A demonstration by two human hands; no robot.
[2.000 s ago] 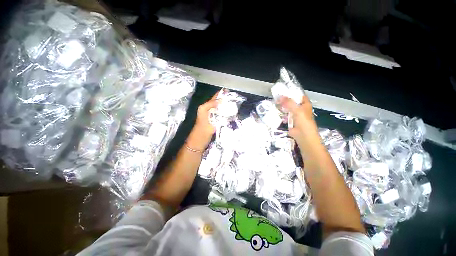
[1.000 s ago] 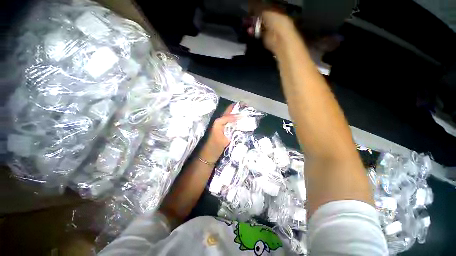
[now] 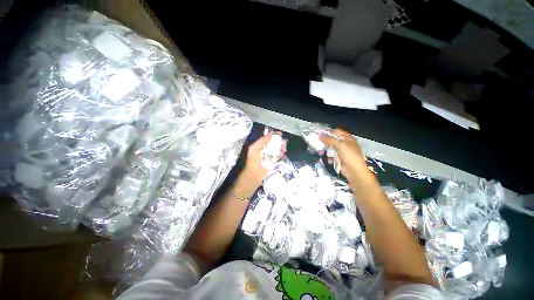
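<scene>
My left hand (image 3: 266, 153) holds a small bagged white accessory (image 3: 273, 147) above the left part of the heap. My right hand (image 3: 344, 151) holds another bagged accessory (image 3: 316, 140) by the pale rail, its clear film sticking out to the left of the fingers. The two hands are apart. Below them a heap of bagged white accessories (image 3: 307, 202) lies on the dark green worktop, and more pieces (image 3: 462, 234) lie to the right of my right forearm.
Large clear bulk bags (image 3: 88, 129) full of white pieces fill the left side. A brown carton (image 3: 35, 266) is at lower left. Beyond the pale rail (image 3: 410, 166), open boxes (image 3: 350, 94) with white flaps stand on the black conveyor (image 3: 252, 64), another (image 3: 448, 105) farther right.
My right hand has come back from over the conveyor to the rail and now holds a bagged accessory. My left hand stays near the heap's left side. Open boxes show more clearly on the belt.
</scene>
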